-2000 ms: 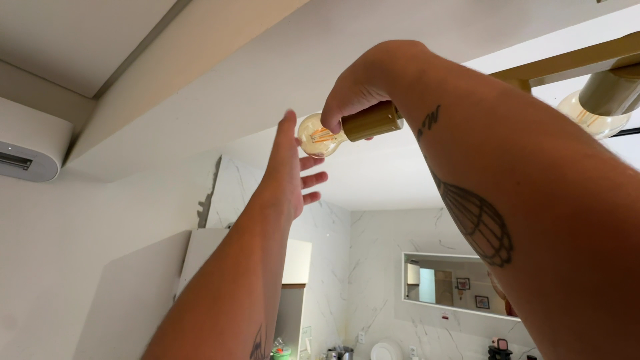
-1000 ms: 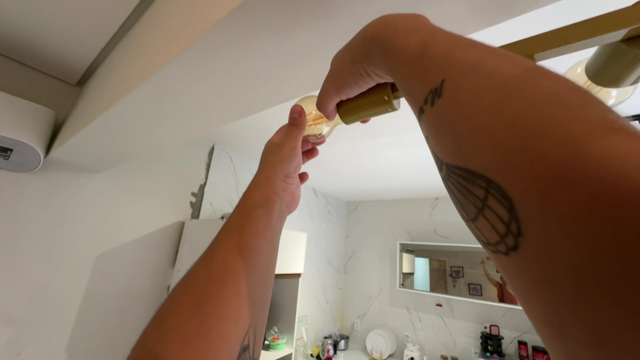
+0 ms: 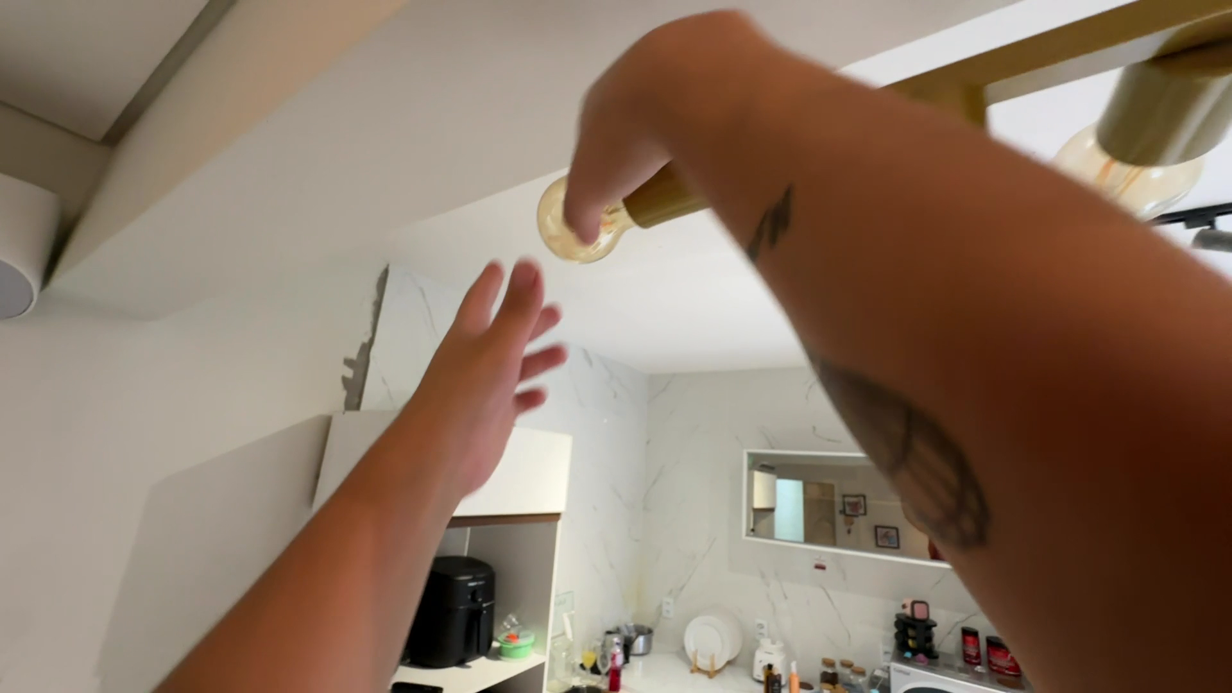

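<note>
An amber filament light bulb (image 3: 568,226) sits in a brass-coloured lamp socket (image 3: 664,197) at the end of a ceiling fixture. My right hand (image 3: 635,125) reaches over the bulb and socket from above, its visible finger against the glass; its other fingers are hidden, so its hold is unclear. Below and left of the bulb, my left hand (image 3: 496,366) is raised with its fingers spread, apart from the glass and holding nothing.
The fixture's brass-coloured bar (image 3: 1039,67) runs to the upper right, with a second bulb (image 3: 1126,173) in its socket. A white cabinet (image 3: 539,467) and a black air fryer (image 3: 457,611) stand below. A framed mirror (image 3: 818,510) hangs on the marbled wall.
My left hand was at the bulb one second ago; it has come away, down and to the left, with its fingers apart. My right hand is still at the bulb.
</note>
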